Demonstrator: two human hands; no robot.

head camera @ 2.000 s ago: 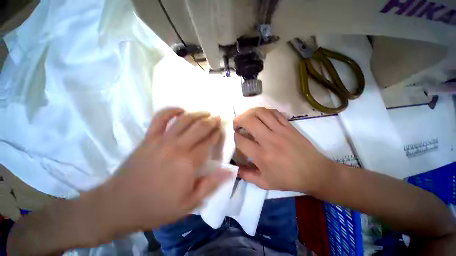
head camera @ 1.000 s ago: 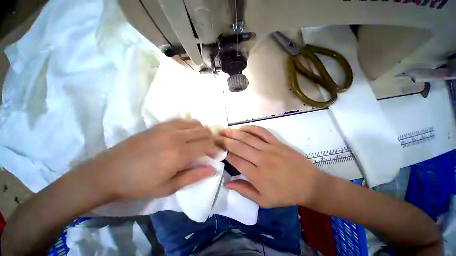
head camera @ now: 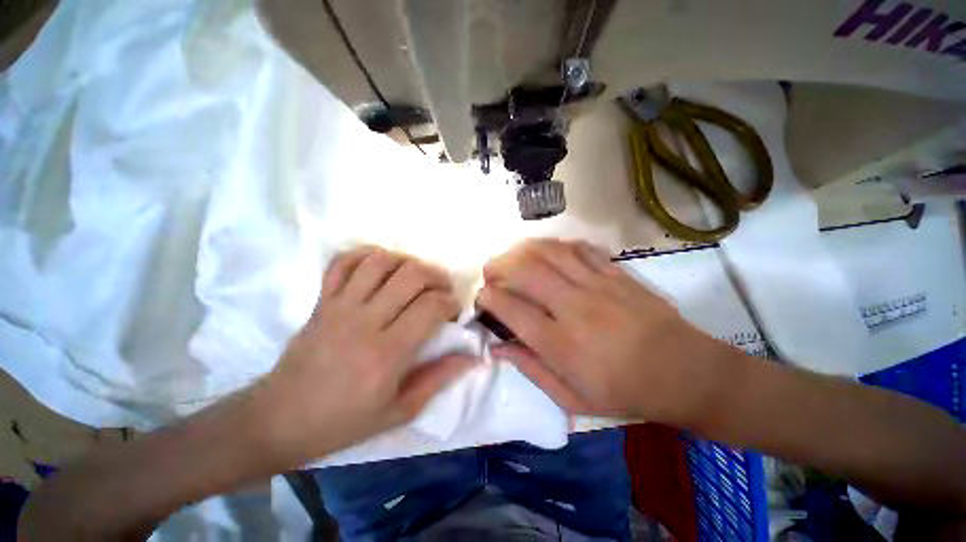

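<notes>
The white garment piece [head camera: 148, 212] lies gathered left of the needle and runs under both hands. Its near edge [head camera: 519, 408] is bunched below my fingertips. My left hand [head camera: 365, 339] grips the fabric between thumb and fingers, just left of the edge. My right hand [head camera: 593, 323] pinches the same edge from the right, thumb under the fingers. A small dark object [head camera: 495, 326] shows between my hands; I cannot tell what it is. The presser foot area [head camera: 484, 159] is above my hands, washed out by bright light. The knurled knob [head camera: 541, 199] is right of it.
Scissors with olive handles [head camera: 694, 159] lie right of the needle, partly over a white fabric strip [head camera: 789, 265]. The cream machine head [head camera: 699, 42] spans the top. Ruler markings [head camera: 893, 310] show on the white table. A blue crate [head camera: 726, 482] stands below at right.
The fabric flaps below my hands have drawn together into one bunched edge. My hands have drawn slightly apart since one second ago. The camera view has shifted.
</notes>
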